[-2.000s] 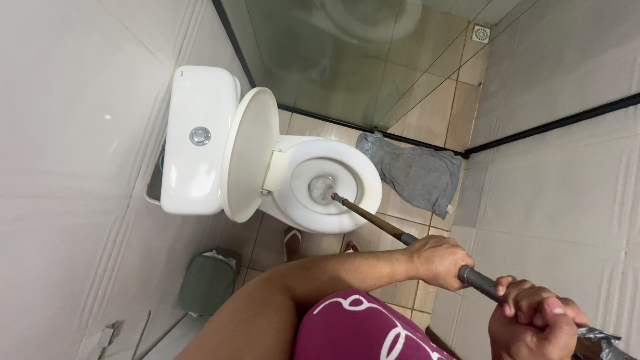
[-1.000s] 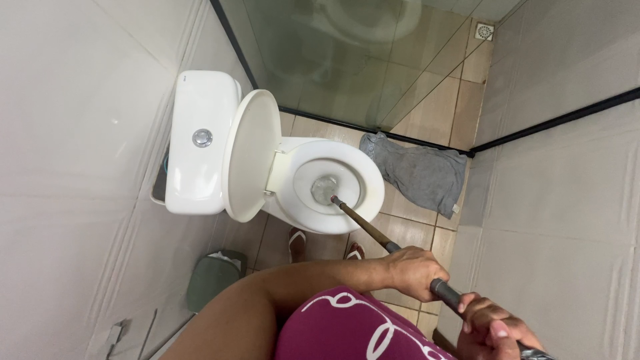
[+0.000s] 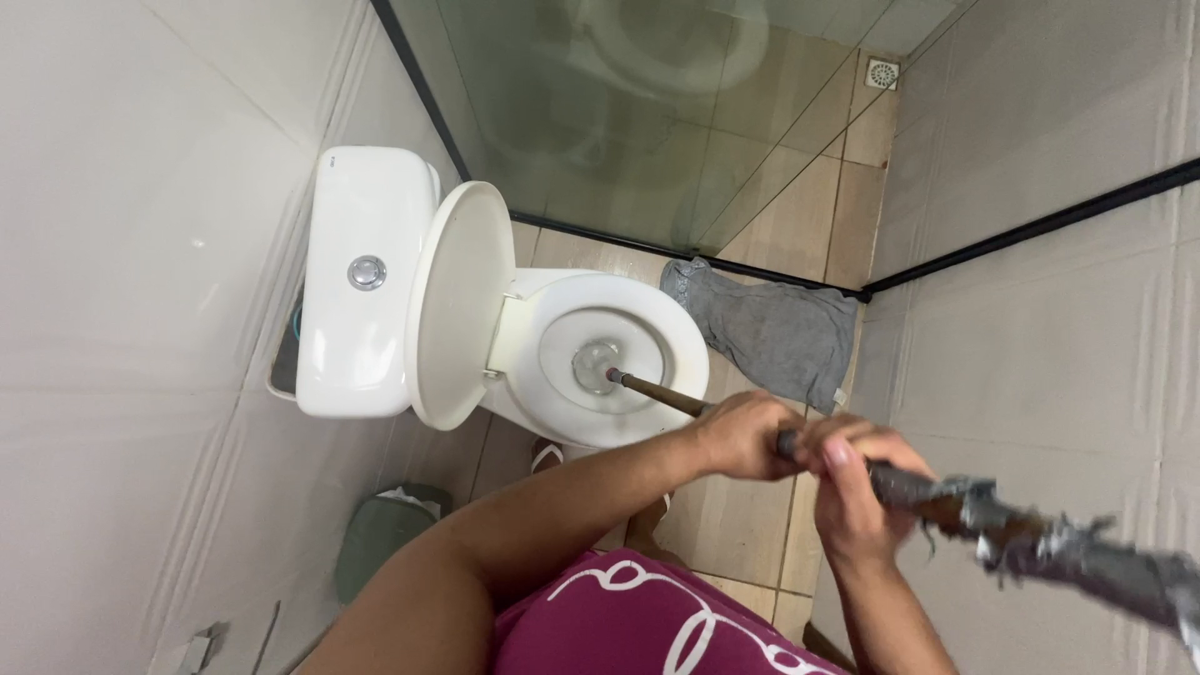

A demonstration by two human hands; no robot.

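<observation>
A long brown handle [image 3: 661,394] slants from the toilet bowl [image 3: 647,328] up to the lower right, with tattered grey tape or wrapping on its upper part. Its lower end is in the bowl, at the water, and its head cannot be made out clearly. My left hand [image 3: 750,436] is closed round the handle just right of the bowl's rim. Farther up, my right hand [image 3: 862,478] grips the same handle close beside the left. The toilet's seat lid [image 3: 464,305] stands raised against the cistern [image 3: 366,281].
A grey cloth [image 3: 773,323] lies on the tiled floor beside the bowl, along the black frame of a glass shower panel [image 3: 600,122]. A green waste bin [image 3: 380,539] stands at lower left. A floor drain [image 3: 882,73] is at upper right. My sandalled feet are below the bowl.
My hands have moved left along with the handle, nearer to the bowl, and more of its tattered upper part shows. Both hands still hold it, and its lower end remains in the bowl.
</observation>
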